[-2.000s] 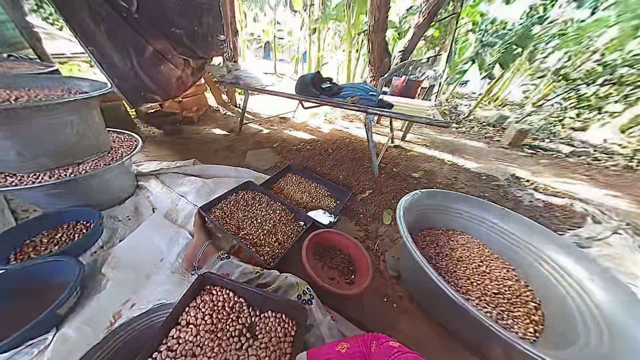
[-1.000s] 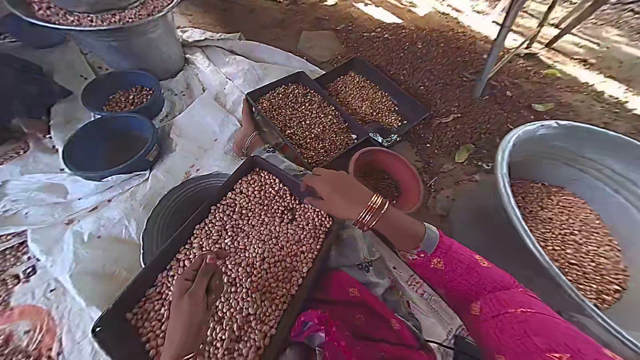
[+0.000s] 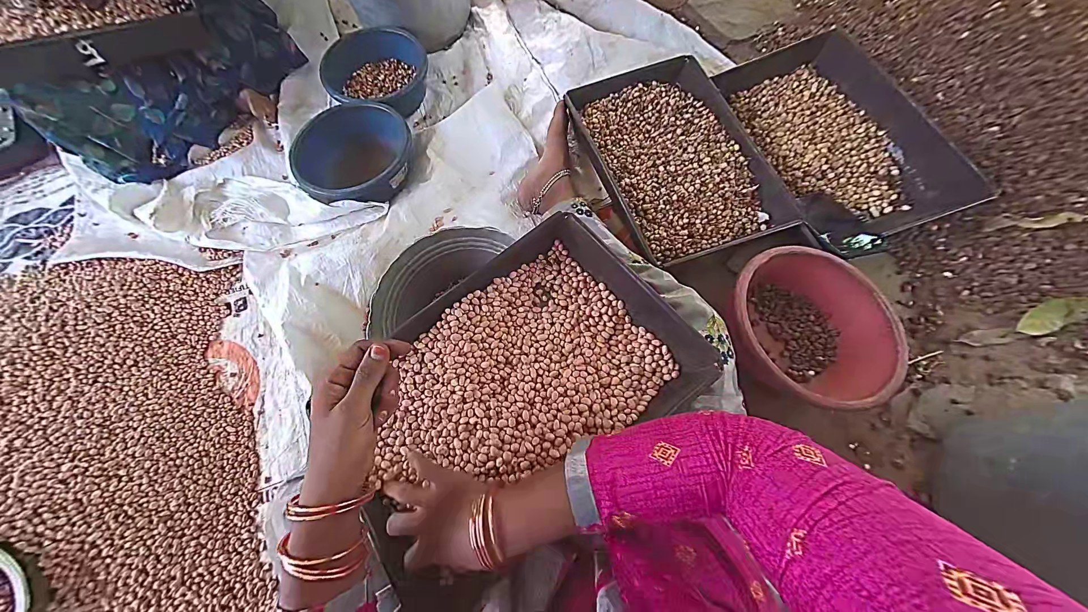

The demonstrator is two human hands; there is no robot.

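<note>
A black rectangular tray full of pinkish-brown nuts or seeds lies tilted across my lap. My left hand grips its left edge, thumb up on the rim. At the near end, my right hand rests low over the seeds, fingers spread and partly hidden; whether it grasps any cannot be told. Under the tray's far left side stands a dark round tub. Beyond the tray, a foot with an anklet touches a second black tray of smaller brown pieces.
Another black tray and a red bowl with dark bits stand at the right. Two blue bowls sit on white sheeting. A large seed heap spreads at the left, near another person's patterned cloth.
My left hand has moved from over the seeds to the tray's left edge. My right hand has come from the tray's far right side to its near end. The view has shifted.
</note>
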